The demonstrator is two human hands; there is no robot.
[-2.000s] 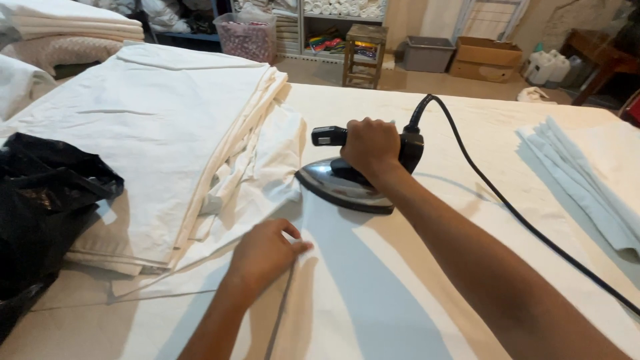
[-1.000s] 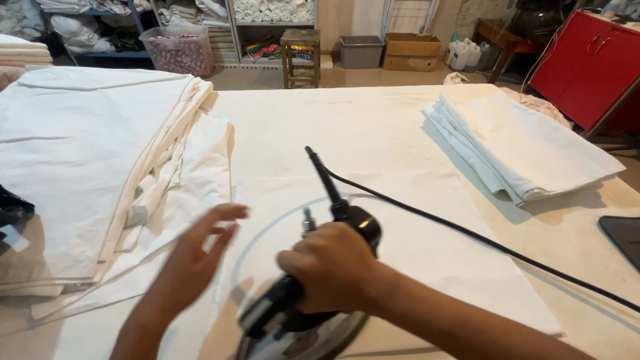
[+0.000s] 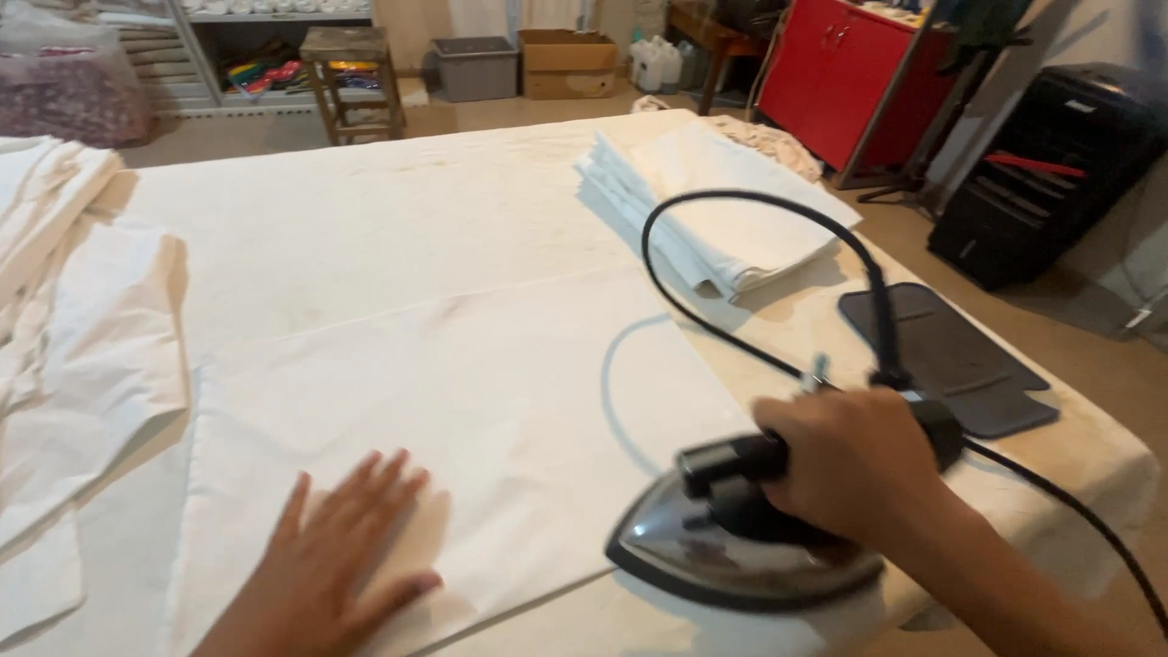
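Note:
My right hand (image 3: 853,465) grips the black handle of a steam iron (image 3: 739,557) over the near right corner of a white cloth (image 3: 474,392). The iron's tip points left, and whether its soleplate touches the cloth cannot be told. A black cord (image 3: 766,196) loops up from its rear. My left hand (image 3: 351,538) is spread, palm down, over the near left part of the cloth, holding nothing. The cloth lies spread on the table, with faint wrinkles.
Folded white cloths (image 3: 721,210) are stacked at the table's far right. A dark iron rest pad (image 3: 949,356) lies near the right edge. More white fabric (image 3: 119,338) is heaped at left. Beyond the table (image 3: 365,192) stand a wooden stool (image 3: 351,82) and a red cabinet (image 3: 844,82).
The iron, held in my right hand, has moved to the cloth's right side. My left hand, raised a second ago, is now spread low over the cloth. The view has swung right.

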